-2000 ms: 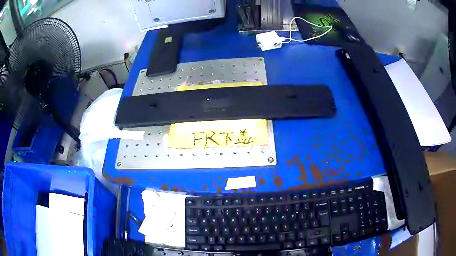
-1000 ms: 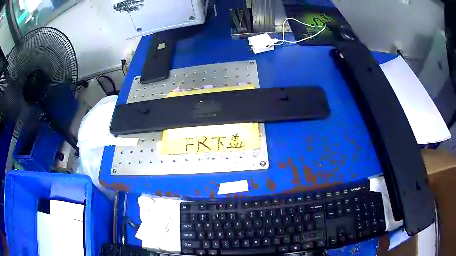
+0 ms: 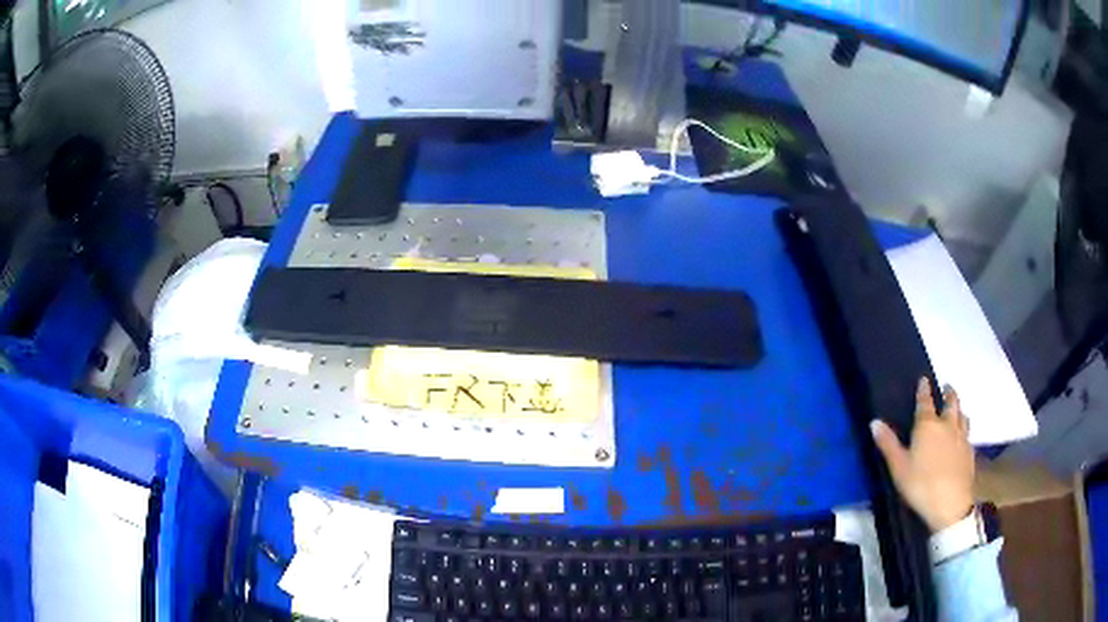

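Observation:
A long matte-black plastic lower cover [image 3: 498, 318] lies across the perforated metal plate [image 3: 292, 425], over the yellow label [image 3: 486, 386], with its right end beyond the plate. More long black covers [image 3: 851, 292] lie lengthwise along the right bench edge, close together; their exact number is hard to tell. My bare right hand [image 3: 930, 456] is on these covers near their front part, thumb on the left side and fingers on the right. Whether it grips or only rests is not clear. My left hand is out of the picture.
A keyboard [image 3: 608, 577] is at the front edge, with crumpled white paper or cloth [image 3: 328, 553] to its left. A blue tote [image 3: 91, 419] stands at left. A short black block [image 3: 368, 179], white adapter [image 3: 622, 173], white sheet [image 3: 960, 340] and monitor [image 3: 936, 30] also show.
My right hand has come into view at the right-side covers. The view has tilted up, so the monitor shows. The cover on the plate has not visibly moved.

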